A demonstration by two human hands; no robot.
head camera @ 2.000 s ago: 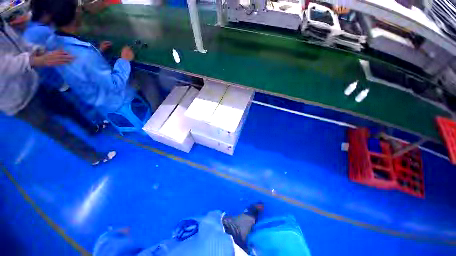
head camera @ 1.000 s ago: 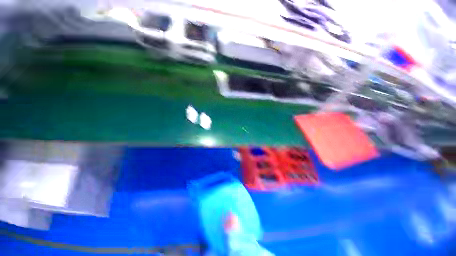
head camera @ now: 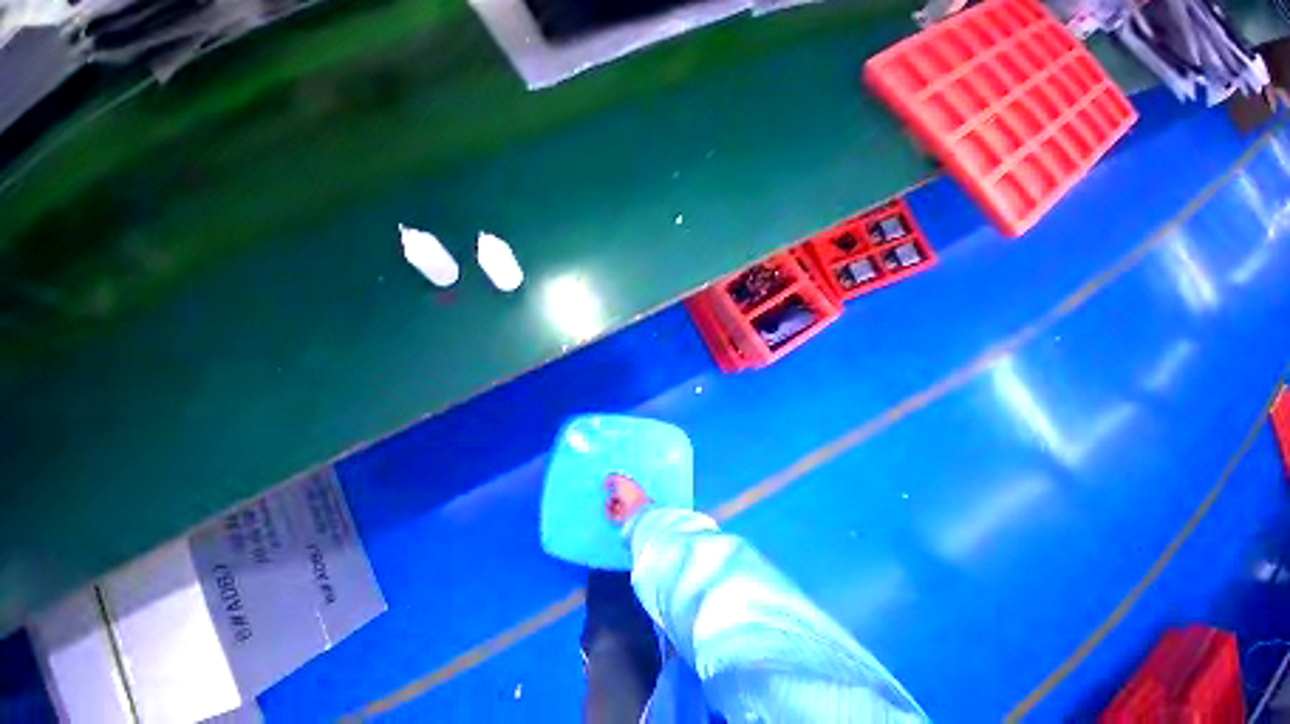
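Note:
A light blue plastic stool (head camera: pixel 580 488) shows from above, between me and the green bench (head camera: pixel 608 184). My right hand (head camera: pixel 625 497) is on the middle of its square seat, with the fingers bent in at the centre. The fingertips are hidden. The blue sleeve reaches in from the lower right. The stool's legs are hidden below the seat. My left hand is not in view.
Two small white bottles (head camera: pixel 429 256) lie on the bench. A red compartment tray (head camera: pixel 1004 113) overhangs its edge. Red trays with dark parts (head camera: pixel 771 311) sit below the edge. White cartons (head camera: pixel 156 637) are at lower left, and a red crate (head camera: pixel 1181 686) at lower right.
The view has swung right and come closer to the bench. The stool, earlier at my lower right, is now near the centre with my right hand on it. The other people have left the view.

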